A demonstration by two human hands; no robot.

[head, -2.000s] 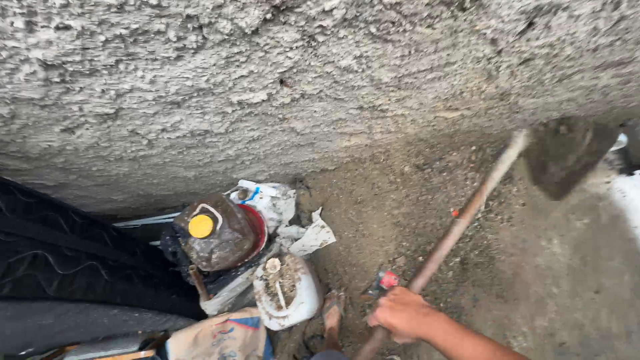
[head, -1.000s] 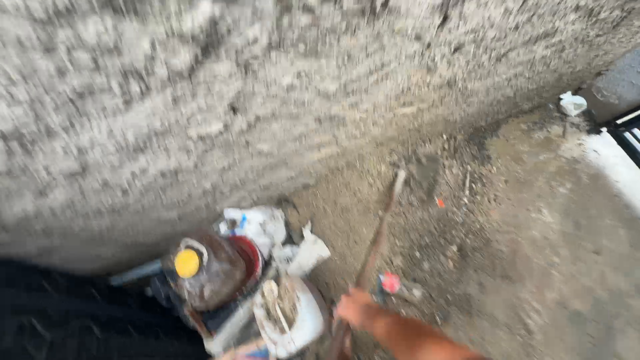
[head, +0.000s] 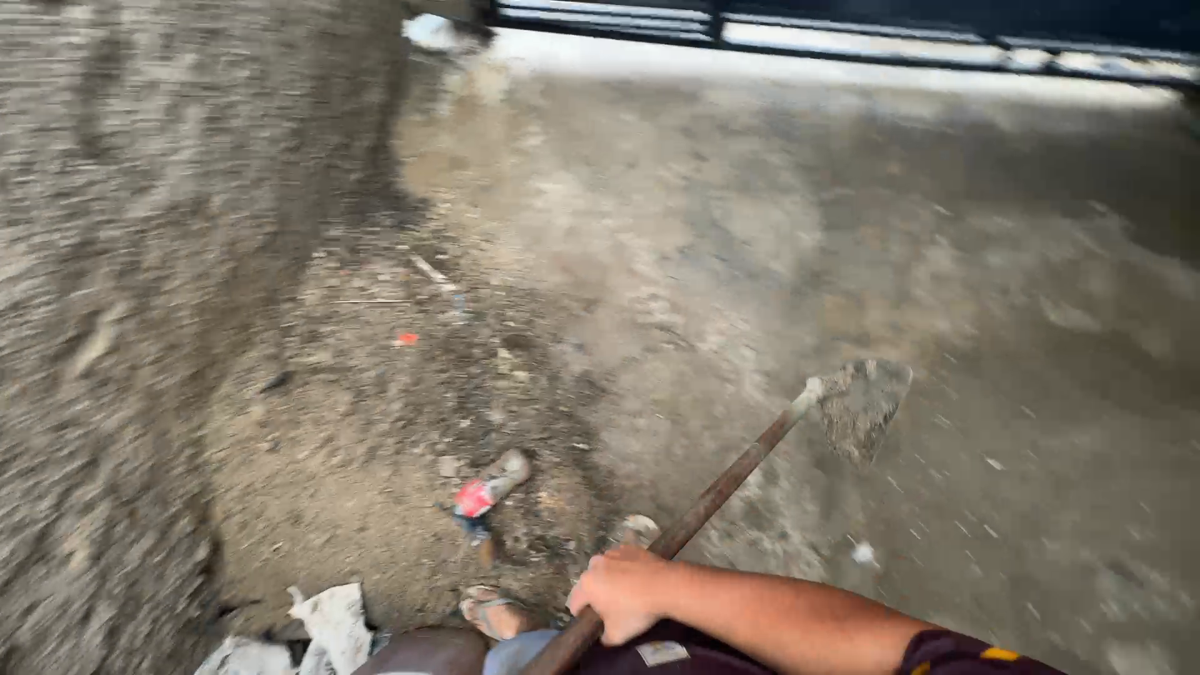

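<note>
My right hand (head: 619,591) is closed around the wooden handle of a hoe (head: 736,473), low in the view. From the hand the handle slants up to the right, ending in a mud-caked metal blade (head: 867,408) over the concrete floor. Whether the blade touches the floor cannot be told. My left hand is out of view. Left of the handle, a crumpled plastic bottle with a red label (head: 475,499) lies on the dirt, with a sandalled foot (head: 494,611) below it.
A rough cement wall (head: 141,281) runs along the left. Torn white sacking (head: 336,623) lies at its foot. Loose soil and grit (head: 319,487) border the concrete floor (head: 675,234). Across the far side stands a dark metal gate (head: 844,37), with a white plastic bag (head: 431,33) by its left end.
The view has swung right toward the gate. The hoe blade was over the dirt by the wall and is now over the concrete, and my right hand has kept its hold.
</note>
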